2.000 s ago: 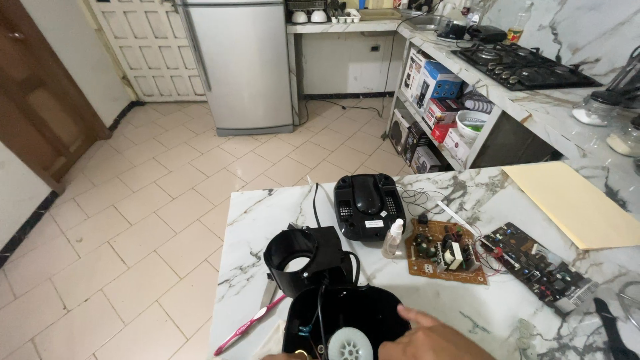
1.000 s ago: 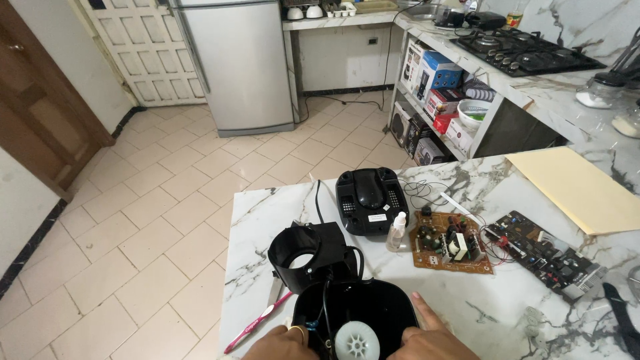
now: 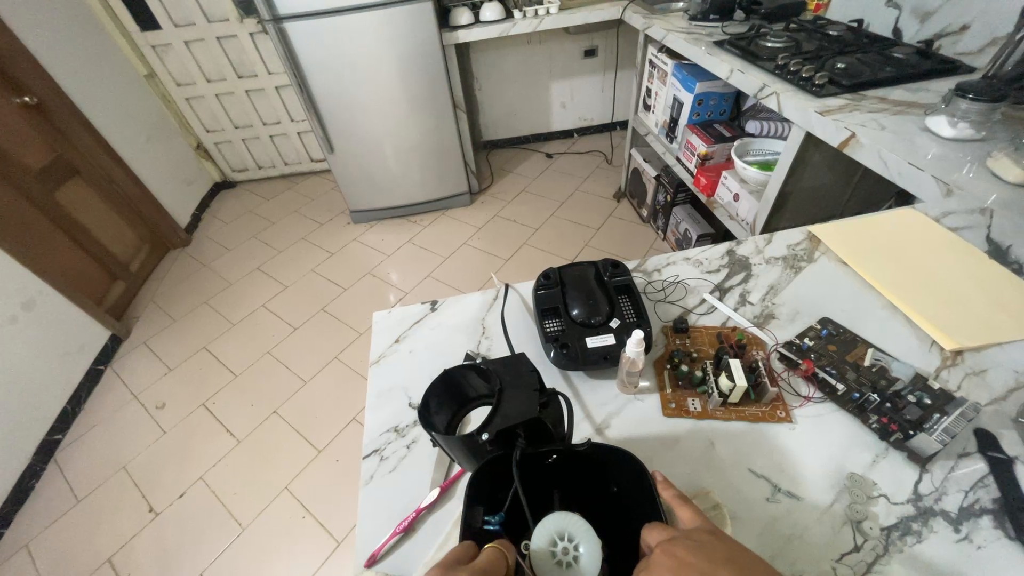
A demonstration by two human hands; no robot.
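A black plastic appliance housing stands at the bottom middle, its open top facing up, with a white round fan-like wheel and wires with blue connectors inside. My left hand, wearing a ring, holds its near left side. On the right wall rests my right hand, thumb inside and a finger along the outside. Behind the housing, joined by a cable, lies a black part with a round opening. A pink Colgate toothbrush lies to its left.
Behind are a black plastic base, a small clear spray bottle, a brown circuit board and a dark circuit board with wires. Screws and a cream sheet lie right. The marble tabletop ends at the left.
My left hand has come further into view at the housing's near left side since two seconds ago. My right hand has shifted lower along the right wall.
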